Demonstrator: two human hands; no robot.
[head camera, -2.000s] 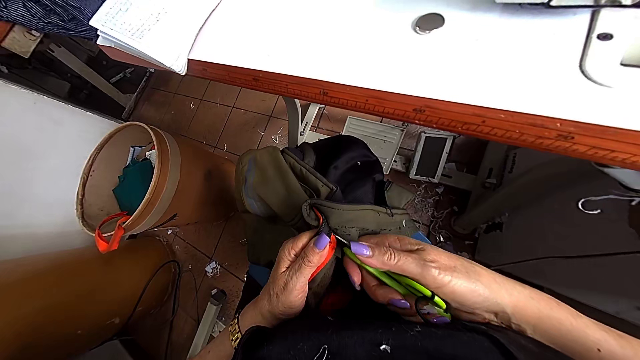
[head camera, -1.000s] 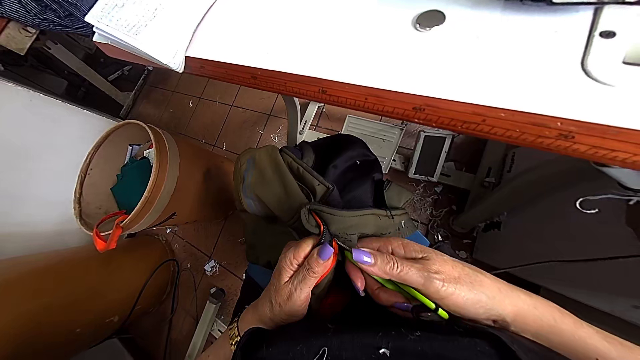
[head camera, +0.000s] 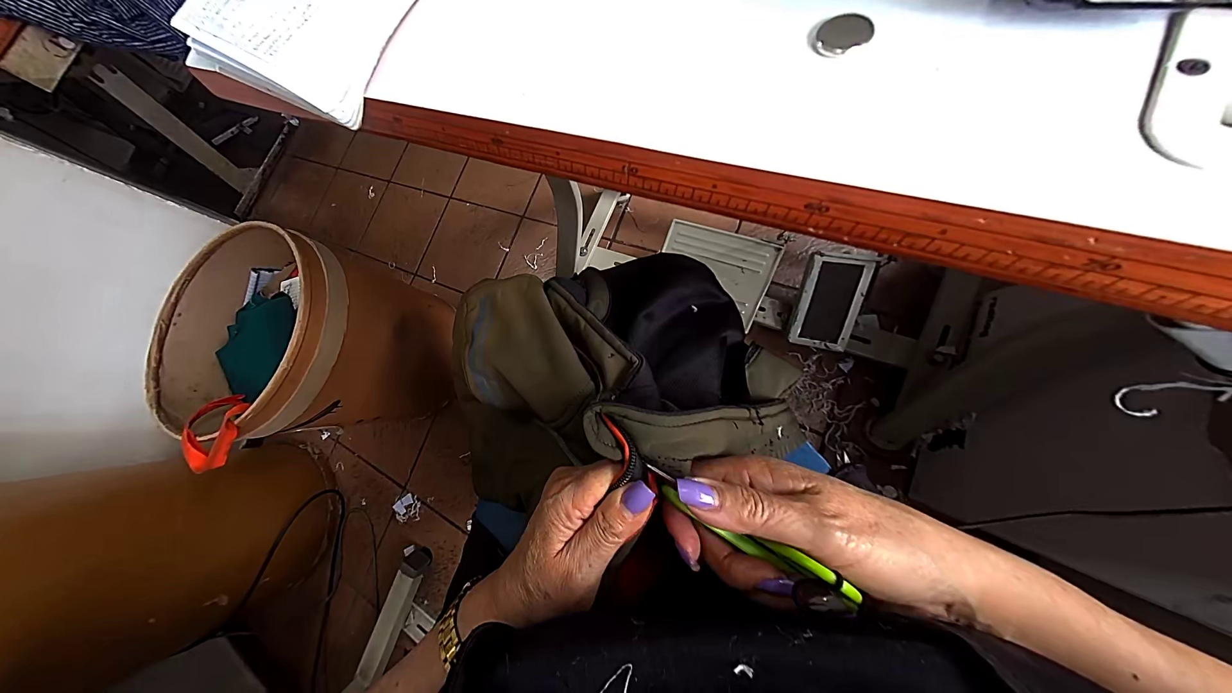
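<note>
An olive-green garment with a black lining (head camera: 674, 327) lies bunched in front of my body, below the table edge. My left hand (head camera: 577, 529) pinches a dark zipper (head camera: 630, 467) with an orange strip at the garment's edge between thumb and fingers. Close beside it, my right hand (head camera: 789, 520) holds a lime-green handled tool (head camera: 760, 549), likely thread snips. Its thin metal tip touches the garment by the zipper; the exact point of contact is partly hidden by my fingers.
A white sewing table with a wooden ruler edge (head camera: 722, 202) crosses above the garment, bearing papers (head camera: 289, 48) and a metal disc (head camera: 844, 35). A round bin (head camera: 327, 327) with teal fabric (head camera: 258, 342) stands left. Beneath the table are a pedal (head camera: 835, 300) and thread scraps.
The tool's green handles, spread apart two seconds ago, came closer together and now show slightly apart in my right hand. My left hand keeps its hold on the zipper.
</note>
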